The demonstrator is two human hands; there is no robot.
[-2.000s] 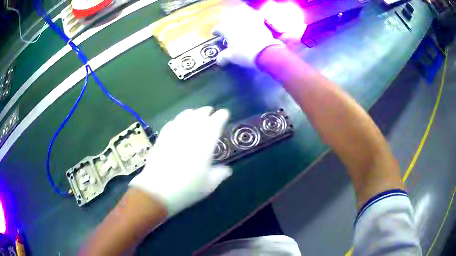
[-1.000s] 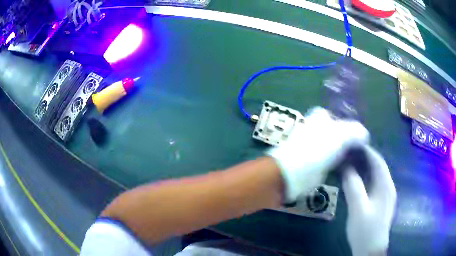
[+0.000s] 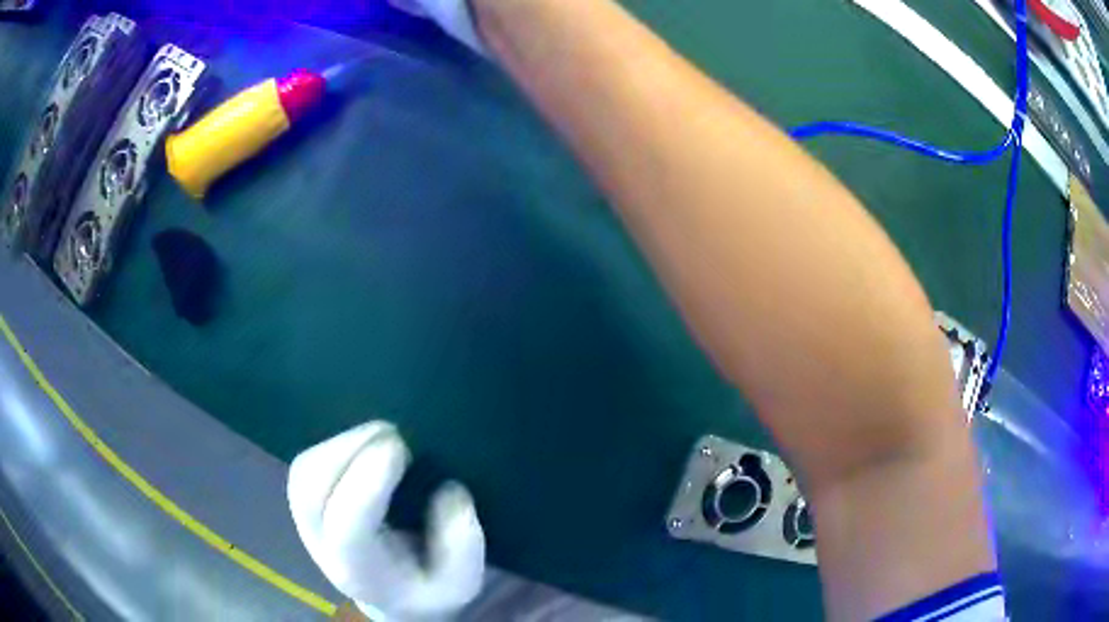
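Note:
My left hand [image 3: 383, 522], white-gloved, is low in the picture with curved fingers and the thumb apart; only a dark gap shows between them. My right arm crosses from the lower right to the top edge. Only part of my right hand's glove [image 3: 444, 15] shows there; its fingers are out of the picture. An open-ring plate [image 3: 736, 496] lies on the bench, partly behind my right arm. The fixture [image 3: 964, 361] shows only as an end beyond that arm. A yellow bottle [image 3: 231, 134] with a red nose lies at the upper left.
Three-ring modules [image 3: 118, 168] lie side by side along the bench's left edge. A small black pad [image 3: 189, 276] lies below the bottle. Blue hose [image 3: 1008, 243] runs down the right side. A tan board [image 3: 1088, 261] is at the right edge. A grey floor with a yellow line is lower left.
The view has shifted left. My hands, close together before, are now far apart: my right arm reaches to the top edge, and my left hand is low, away from the open-ring plate.

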